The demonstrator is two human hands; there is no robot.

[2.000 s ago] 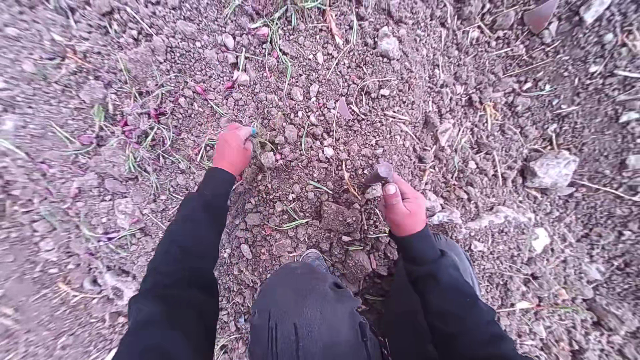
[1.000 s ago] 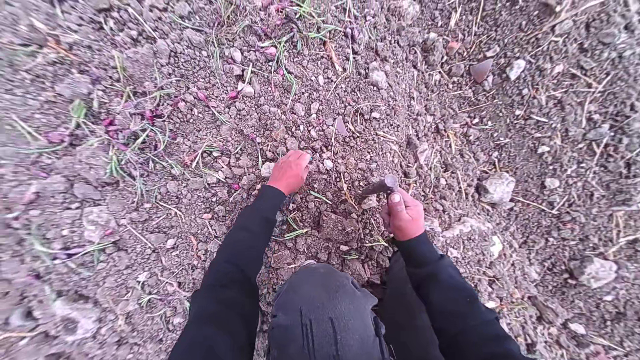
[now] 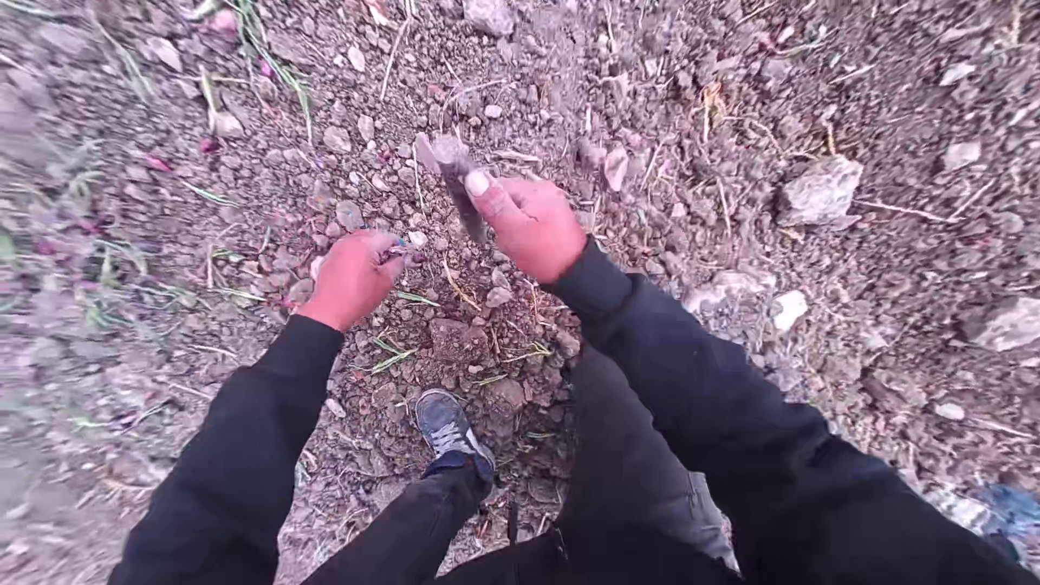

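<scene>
My left hand point(image 3: 351, 275) is low over the stony soil, its thumb and forefinger pinched around a small purplish thing point(image 3: 413, 255), perhaps a bulb; a speck of blue shows at the fingertips. To its right, my right hand point(image 3: 532, 219) grips a dark, flat-bladed metal hand tool point(image 3: 461, 187), thumb on top. The tool's broad end points up and left, above the ground; the rest of its handle is hidden by the hand. Green shoots point(image 3: 393, 357) lie on the soil below my hands.
A large pale stone point(image 3: 821, 192) sits at the right, with a white stone point(image 3: 790, 310) nearer. Small magenta bulbs point(image 3: 210, 145) and green leaves point(image 3: 280, 69) are scattered at the upper left. My shoe point(image 3: 447, 424) stands on clods below; blue material point(image 3: 1011, 508) lies at the lower right.
The right hand has lifted the tool and moved it up and left, closer to the left hand. My shoe has come into sight below the hands.
</scene>
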